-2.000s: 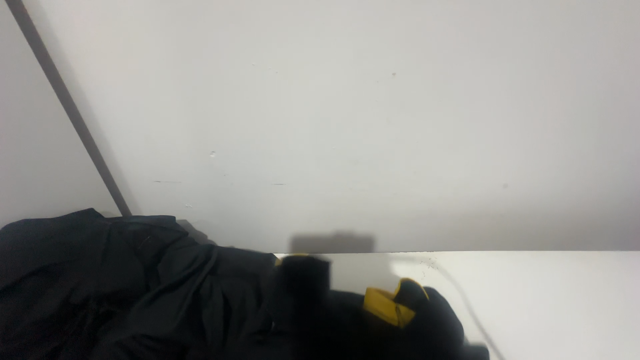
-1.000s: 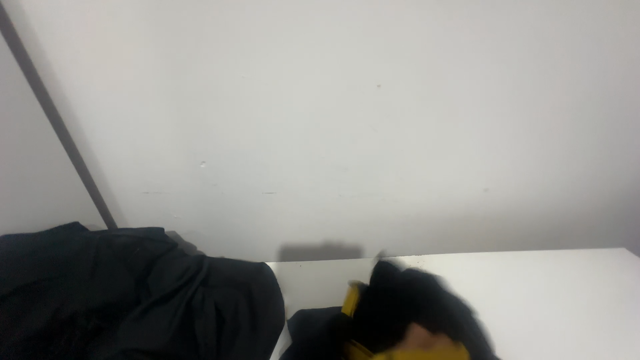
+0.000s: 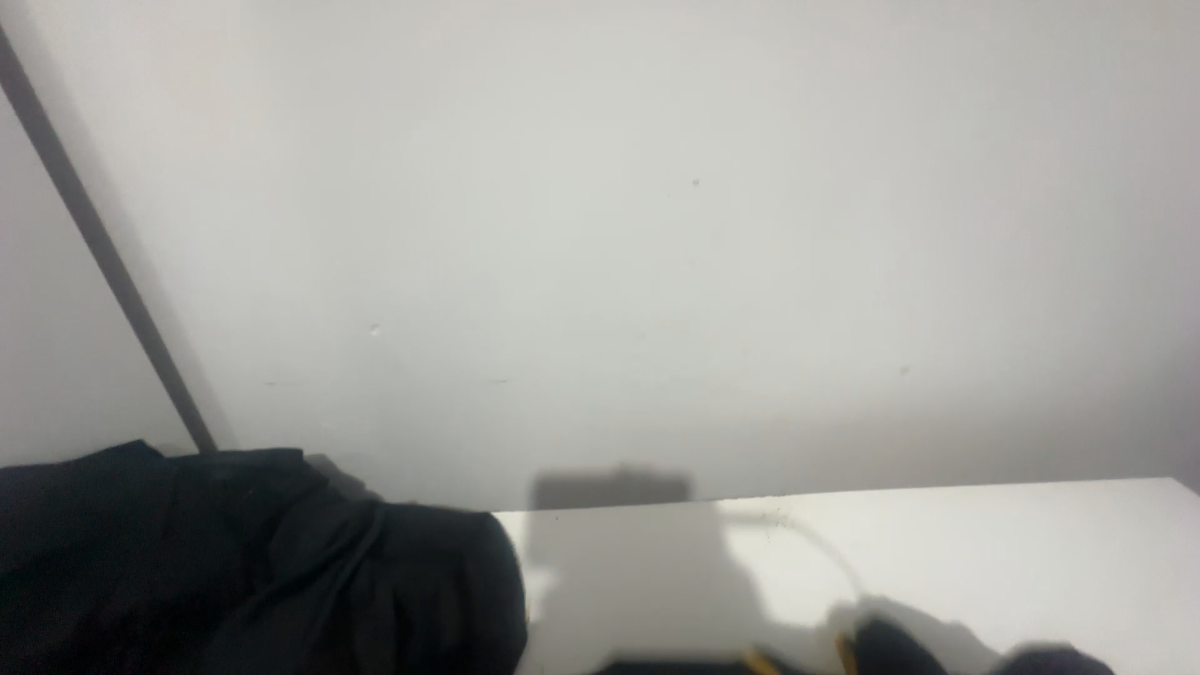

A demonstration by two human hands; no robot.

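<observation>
Dark, crumpled fabric (image 3: 281, 572) lies over the left part of a white table (image 3: 1050, 534), against the wall. At the bottom edge, right of centre, shows a strip of black cloth with yellow parts (image 3: 848, 652), mostly cut off by the frame and blurred. A dark rounded shape (image 3: 1050, 661) stands at the lower right edge; whether it is cloth or a covered hand cannot be told. Neither my left hand nor my right hand can be made out.
A pale wall (image 3: 656, 234) with small marks rises behind the table. A dark vertical strip (image 3: 103, 244) runs down the wall's left side to the fabric. A shadow falls on the wall's foot and the tabletop.
The black and yellow cloth, higher in view one second ago with a bit of skin showing at it, has dropped mostly below the bottom edge. The dark fabric at left stays put.
</observation>
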